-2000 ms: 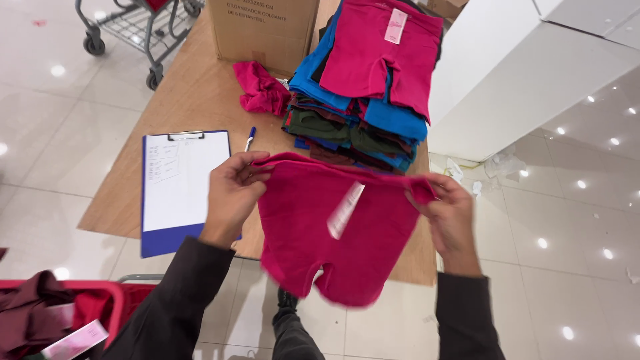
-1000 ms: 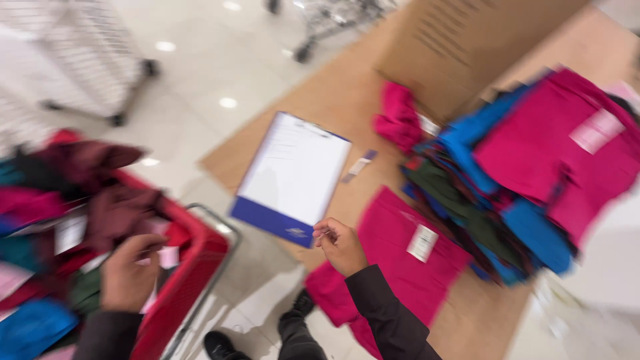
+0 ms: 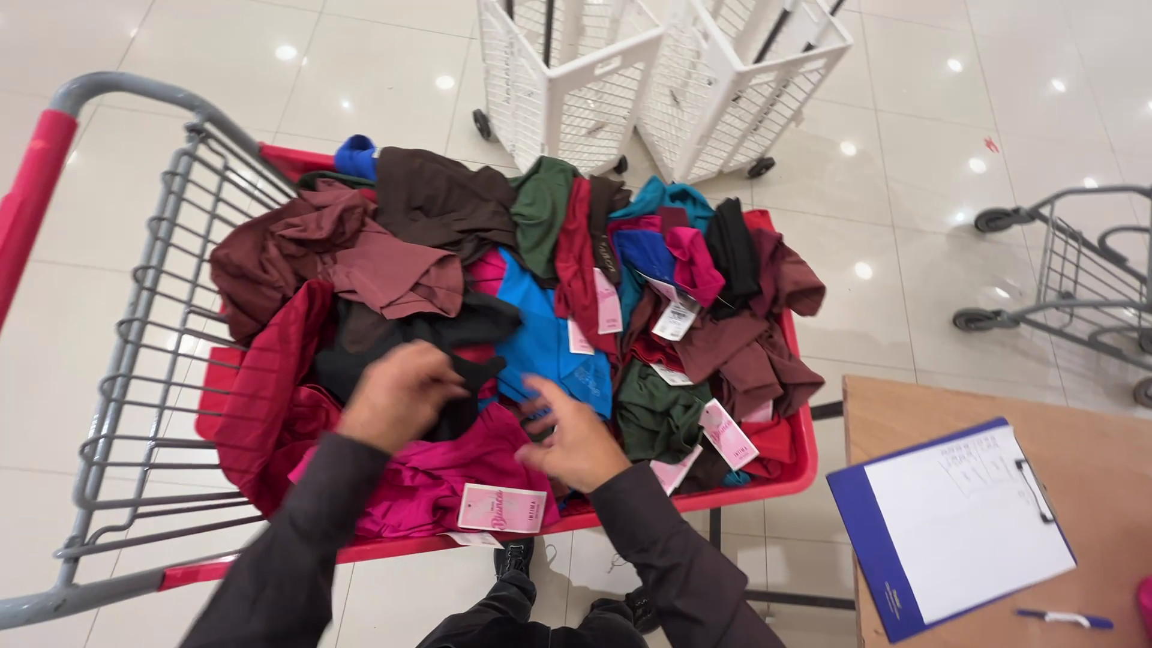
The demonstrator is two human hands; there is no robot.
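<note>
My left hand is over a black garment in the shopping cart, its fingers near the fabric; whether it grips the cloth is unclear. With fingers spread and nothing visible between them, my right hand hovers beside a bright blue garment. Below and between the hands lies a magenta garment with a pink and white tag. Dark green cloth and a mauve-brown garment are heaped in the same cart.
The cart has a red rim and a grey wire side. White wheeled baskets stand behind it. At right, a wooden table bears a blue clipboard with paper and a pen. Another grey cart stands beyond.
The view has swung left to the cart. My hands held magenta shorts stretched out two seconds ago; these then lay on the table, released. Both hands are now over the cart's garments.
</note>
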